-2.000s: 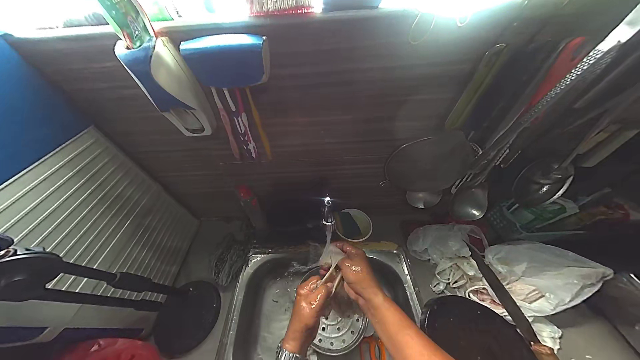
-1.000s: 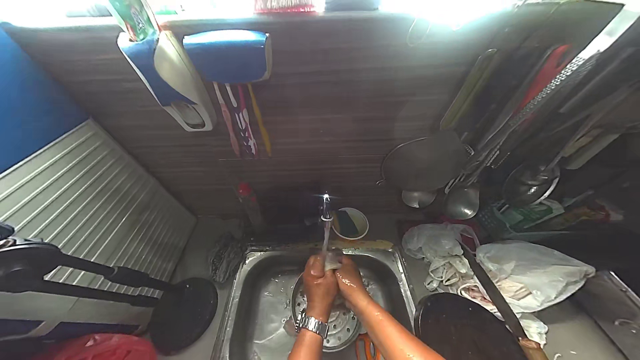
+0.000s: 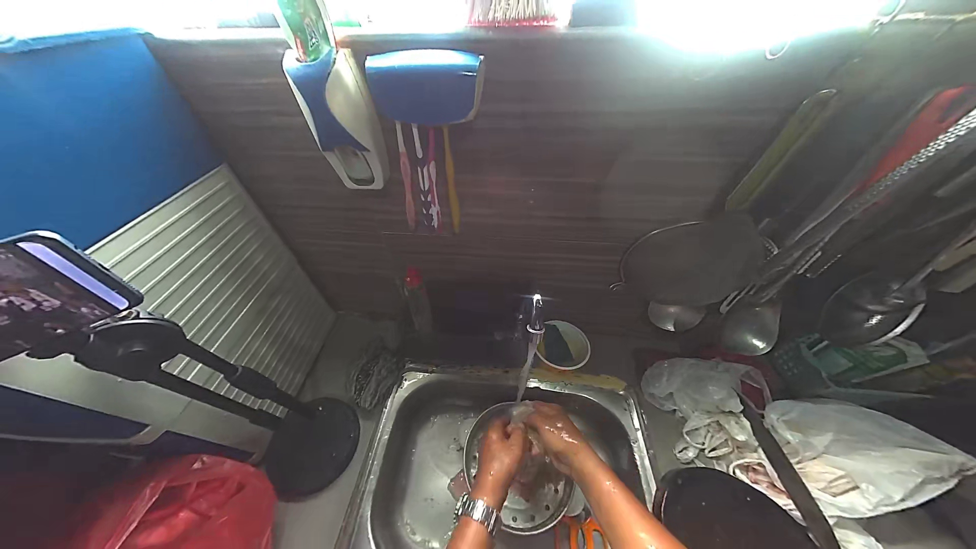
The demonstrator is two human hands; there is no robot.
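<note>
My left hand (image 3: 501,454), with a metal watch at the wrist, and my right hand (image 3: 555,435) meet over a round metal strainer (image 3: 526,515) in the steel sink (image 3: 381,457). Between their fingers they hold a small pale, wet piece (image 3: 521,414) that I cannot identify. Water from the faucet (image 3: 536,320) runs down onto it. More pinkish pieces lie in the strainer, partly hidden by my hands. Orange scissor-like handles (image 3: 583,531) show in the sink below the strainer.
A white tub (image 3: 581,352) with a sponge stands behind the sink. On the right are plastic bags (image 3: 862,442), a dark pan (image 3: 724,511) and hanging ladles (image 3: 751,328). A phone (image 3: 61,290) on a black stand (image 3: 313,450) and a red bag (image 3: 191,503) are on the left.
My hands were higher, close under the faucet, two seconds ago; they are now lower, over the strainer. The phone on the stand has come into view at the left.
</note>
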